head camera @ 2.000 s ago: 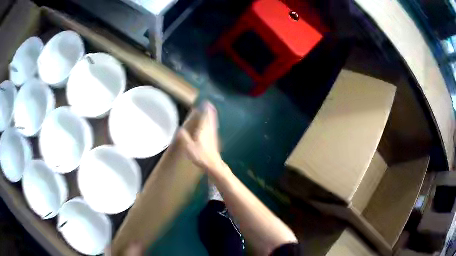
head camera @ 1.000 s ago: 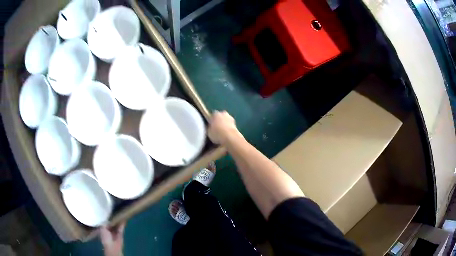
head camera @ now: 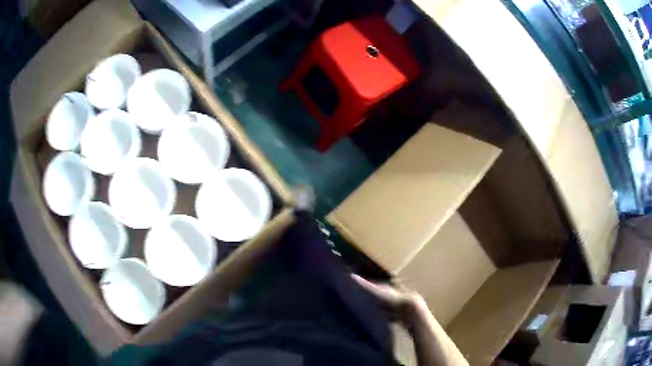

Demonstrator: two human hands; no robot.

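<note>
A large open tan carton stands at the left, holding several white bowl-shaped plastic shells in rows, some with a short dark mark near the rim. My right hand is low in the centre, blurred, between my dark clothing and the open empty carton at the right. It is off the shell carton, and whether its fingers hold anything is not clear. My left hand is not in view. My dark clothing covers the area below the shell carton's near corner.
A red plastic stool stands on the green floor beyond the shell carton. A grey-white metal frame table is at the top left. An open empty carton with a raised flap lies at the right. Smaller cartons are at the lower right.
Both hands held the shell carton's edges a second ago; the right has let go and moved right and down, and the left is out of view. My body now leans across the lower centre.
</note>
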